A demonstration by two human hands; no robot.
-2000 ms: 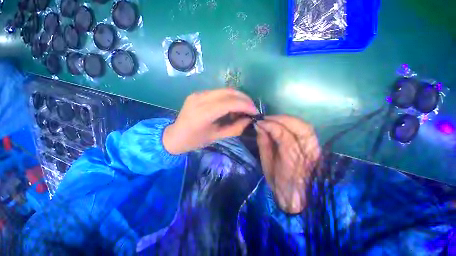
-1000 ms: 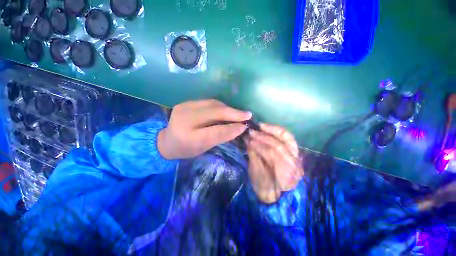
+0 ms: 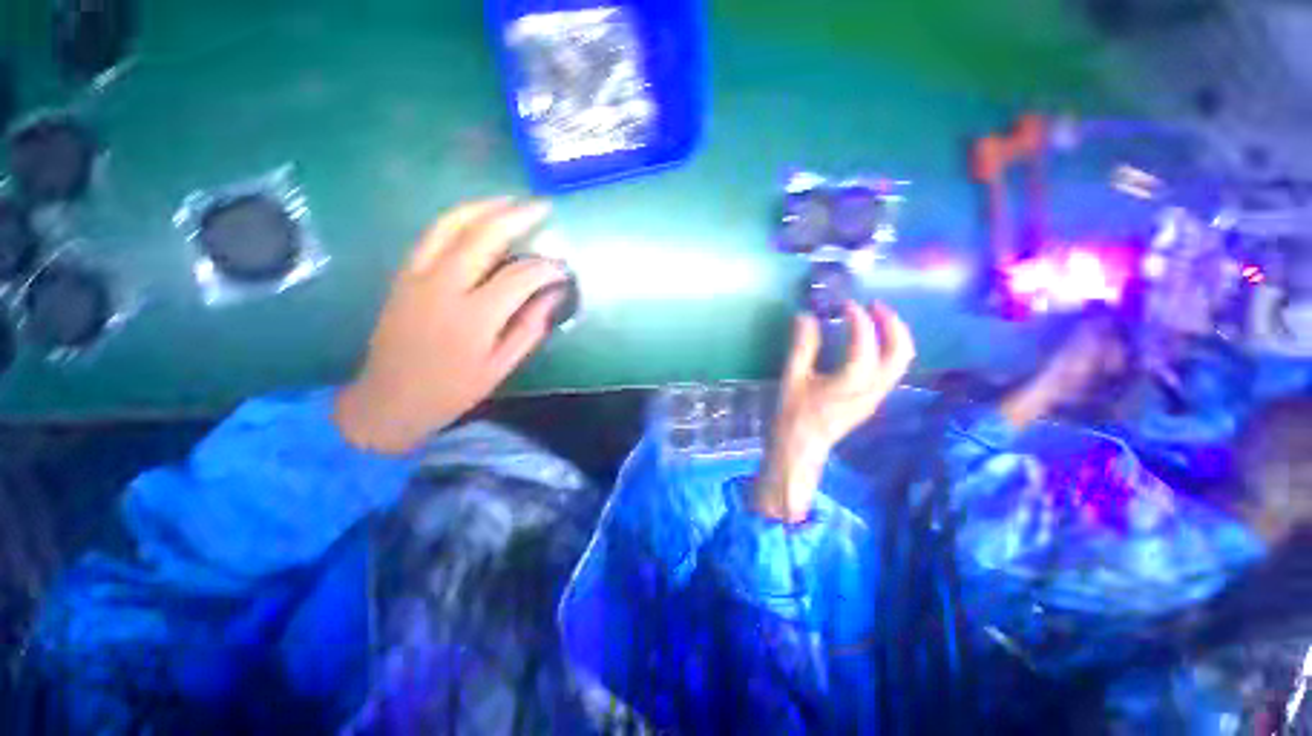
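My left hand [image 3: 446, 309] is over the green bench with its fingers curled on a dark round unit [image 3: 564, 298], mostly hidden under the fingertips. My right hand [image 3: 846, 367] is palm up, thumb and fingers apart, at the near rim of another black disc [image 3: 829, 288]; blur hides whether they touch it. Two more black discs [image 3: 858, 219] lie just beyond it on shiny film. A single black disc [image 3: 249, 237] lies on a clear film square to the left of my left hand.
A blue bin [image 3: 676, 101] with silvery bits stands beyond my left hand. More black discs [image 3: 65, 305] lie at the far left. A neighbour's hand [image 3: 1072, 371] is at the right, near an orange-red fixture [image 3: 1014, 151] and pink lights. The bench's near edge runs below my hands.
The view has swung right. My hands, earlier together over a small dark thing, are now apart: the left on a dark unit, the right out at the three discs.
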